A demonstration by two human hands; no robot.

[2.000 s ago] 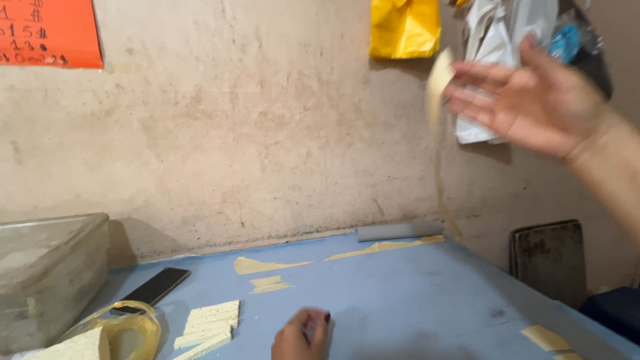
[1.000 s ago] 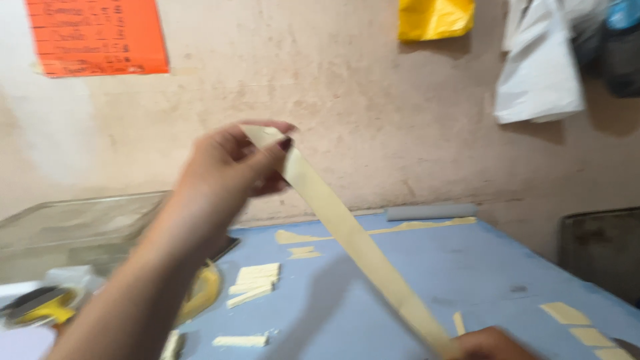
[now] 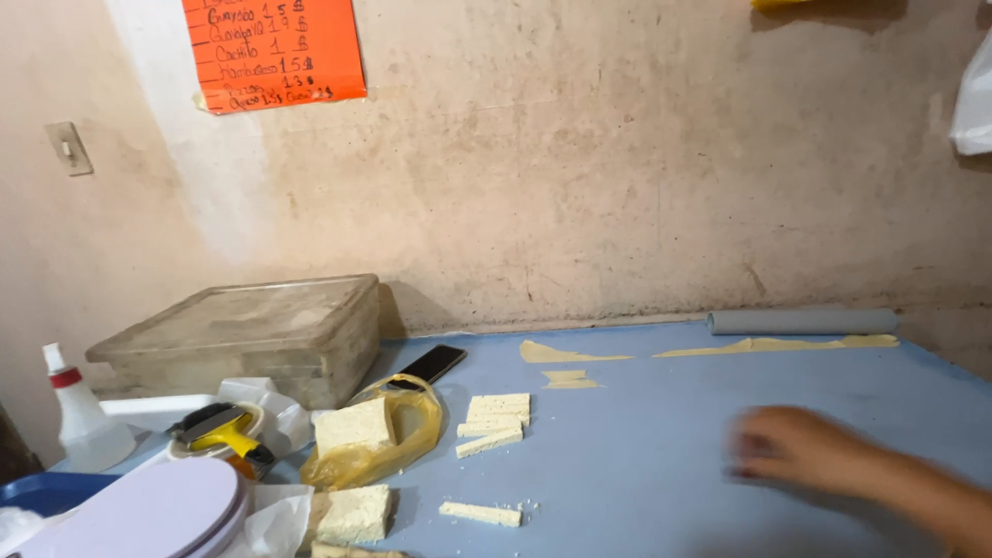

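My right hand [image 3: 798,453], blurred by motion, is over the right part of the blue tabletop [image 3: 635,457]; its fingers are too smeared to tell whether they hold anything. My left hand is out of view. Left of my right hand lie several white cheese sticks [image 3: 496,411] grouped together, with a single cheese stick [image 3: 480,513] nearer me. A block of white cheese [image 3: 355,426] rests in a yellowish plastic bag [image 3: 418,434], and another cheese block [image 3: 355,513] sits below it. Thin dough strips [image 3: 775,346] and dough scraps [image 3: 570,379] lie toward the wall.
A grey tube [image 3: 802,322] lies along the back edge. At left are a lidded plastic box [image 3: 248,333], a phone [image 3: 430,366], a spray bottle [image 3: 85,418], a yellow-handled brush [image 3: 229,438] and a lilac lid [image 3: 155,511]. An orange handwritten sheet [image 3: 275,54] hangs on the wall.
The long dough strip stretched between my hands a second ago is no longer in view. My left hand has left the picture. The view has swung left.
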